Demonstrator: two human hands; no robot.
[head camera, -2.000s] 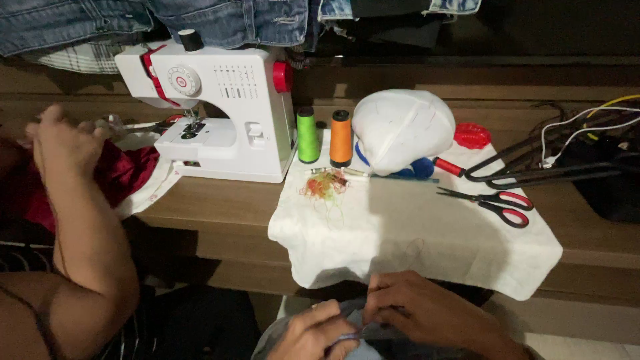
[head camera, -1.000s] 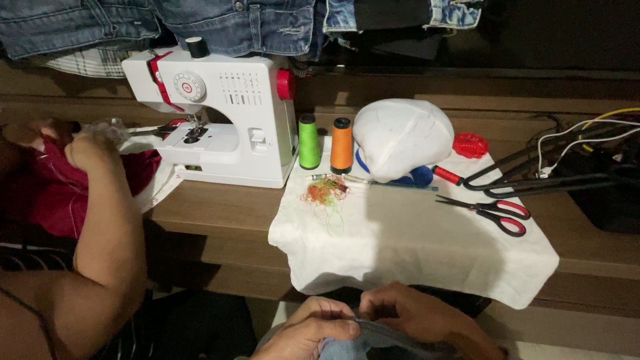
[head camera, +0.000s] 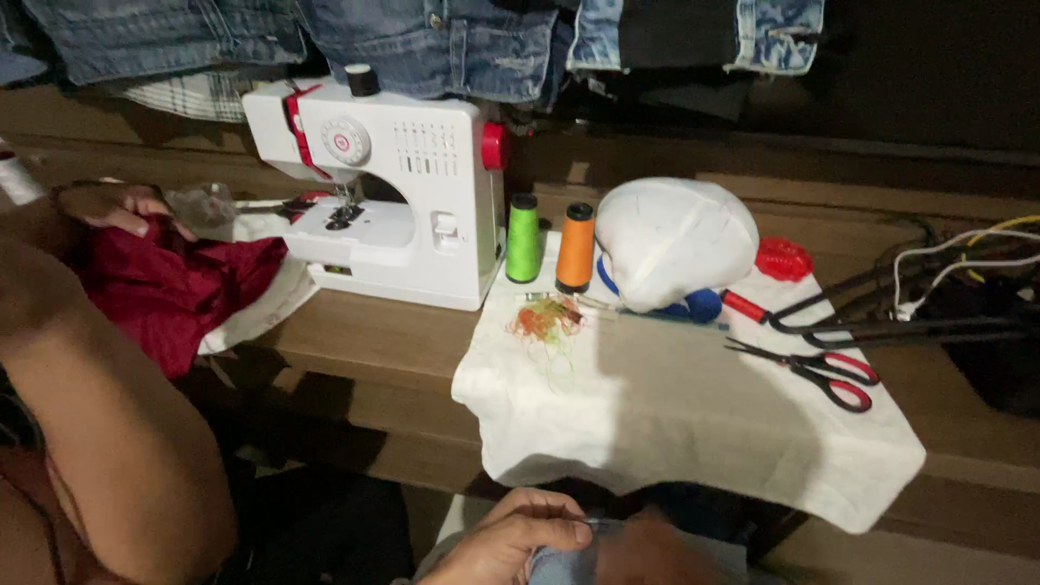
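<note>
At the bottom centre my left hand (head camera: 520, 536) pinches a piece of blue-grey fabric (head camera: 565, 565) between thumb and fingers. My right hand (head camera: 658, 552) is motion-blurred over the same fabric, just right of the left; its fingers cannot be made out. Beyond both hands, a white cloth (head camera: 544, 414) carries a tangle of orange and green thread (head camera: 546, 318), a green thread cone (head camera: 523, 240), an orange thread cone (head camera: 576, 248), scissors with red and black handles (head camera: 812, 372), a white cloth-covered rounded object (head camera: 678, 240) and a red item (head camera: 784, 258).
A white sewing machine (head camera: 443, 203) stands left of the cones. At the far left another person's hand (head camera: 130, 211) holds dark red fabric (head camera: 179, 284). Denim garments (head camera: 487, 49) hang behind. Black metal bars (head camera: 877, 337) and white cables (head camera: 934, 260) lie at the right.
The other person's hand and the dark red fabric have shifted, with more of the fabric now spread beside the machine. My hands stay at the blue-grey fabric.
</note>
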